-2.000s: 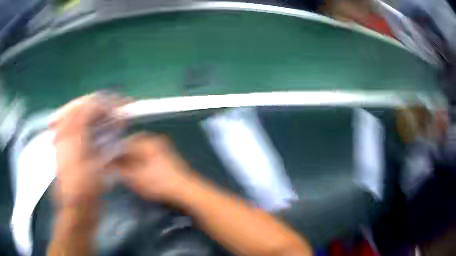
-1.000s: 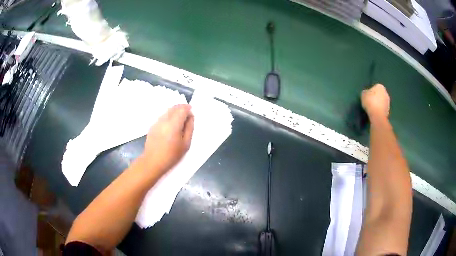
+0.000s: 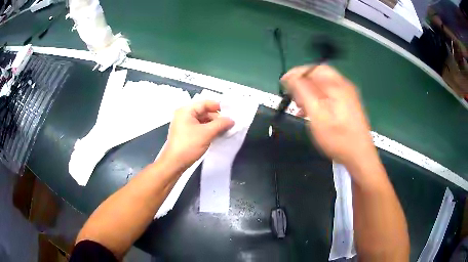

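My left hand pinches the top of a single white sleeve, which hangs down over the worktop. Under and left of it lies the fanned stack of empty white sleeves. My right hand is blurred, above the conveyor rail, closed around a black gooseneck device whose dark end sticks out above the fingers. Another black device lies on the worktop with its thin stem pointing up. A further device's stem shows on the belt, its lower part partly behind my right fingers.
The green conveyor belt runs beyond the white speckled rail. A wrapped post stands upper left. A ribbed clear tray is far left. White sleeves lie at right. A white box sits beyond the belt.
My left hand has drawn one sleeve rightward from the stack. My right hand has moved left from the belt with a device. The view has shifted slightly.
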